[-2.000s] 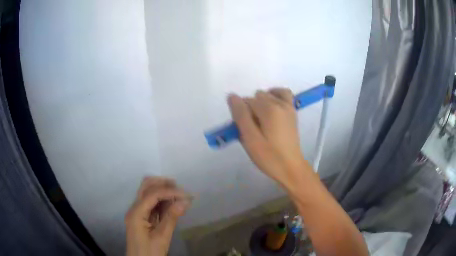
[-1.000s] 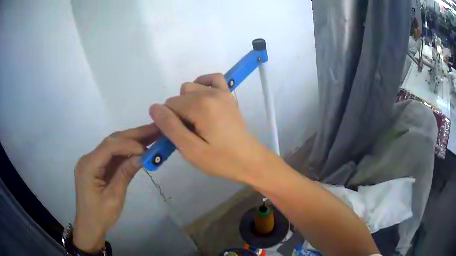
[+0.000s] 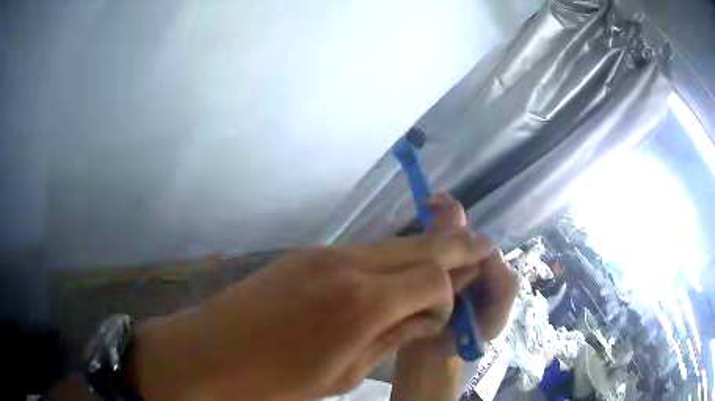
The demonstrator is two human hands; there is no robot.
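Observation:
A blue thread guide arm (image 3: pixel 415 176) slants down to the right in front of me, with a black cap at its upper end. My right hand (image 3: pixel 490 290) is wrapped around its lower half, and the bar's lower end sticks out below the fingers. My left hand (image 3: pixel 329 313), with a bracelet or watch at the wrist, reaches across in front of the right one. Its fingertips are at the bar beside the right fingers. Blur and overlap hide what its fingers hold. No thread can be made out.
A pale wall (image 3: pixel 235 102) fills the upper left. A shiny grey curtain (image 3: pixel 549 102) hangs behind the bar to the right. At the lower right are white cloth pieces (image 3: pixel 541 329) and workshop clutter under a bright light. A brownish ledge or edge (image 3: pixel 157 270) runs at the lower left.
The view has turned and tilted, and the thread cones have left it. My left hand has moved from the bar's near end across in front of my right hand, which still holds the bar.

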